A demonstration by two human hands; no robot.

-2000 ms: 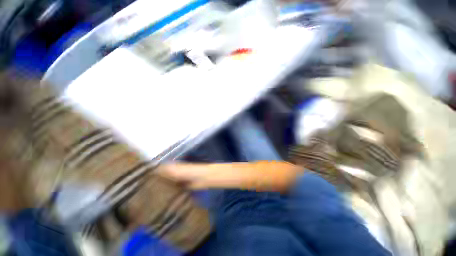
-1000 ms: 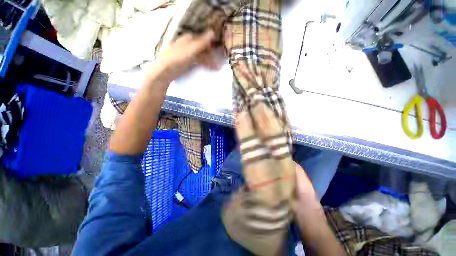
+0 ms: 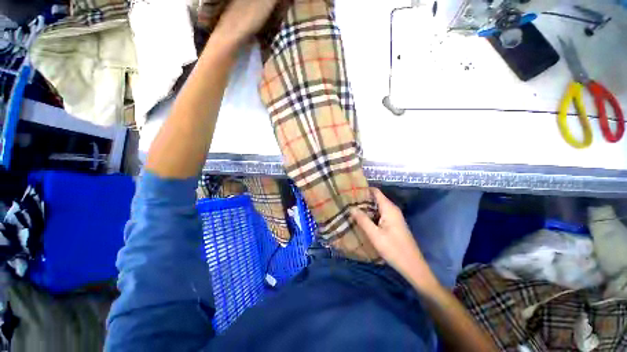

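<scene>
A long tan plaid piece [image 3: 316,110] lies over the white table's front edge and hangs down to my lap. My right hand [image 3: 385,230] grips its lower end just below the table edge, thumb on top. My left hand [image 3: 251,17] is at the top edge of the picture, on the bunched upper part of the plaid; its fingertips are cut off or hidden, so its hold cannot be made out. The presser foot area of the machine [image 3: 507,20] is to the right of the plaid.
Yellow and red scissors [image 3: 584,103] and a dark flat pad [image 3: 526,51] lie at the right. A ruler strip [image 3: 467,177] runs along the table's front edge. A blue basket [image 3: 234,247] stands below. Plaid and cream pieces [image 3: 550,309] are heaped at lower right.
The plaid piece has moved from blurred motion to lying straighter and flatter. My left hand has moved up and forward. My right hand has come into clear view on the plaid's lower end.
</scene>
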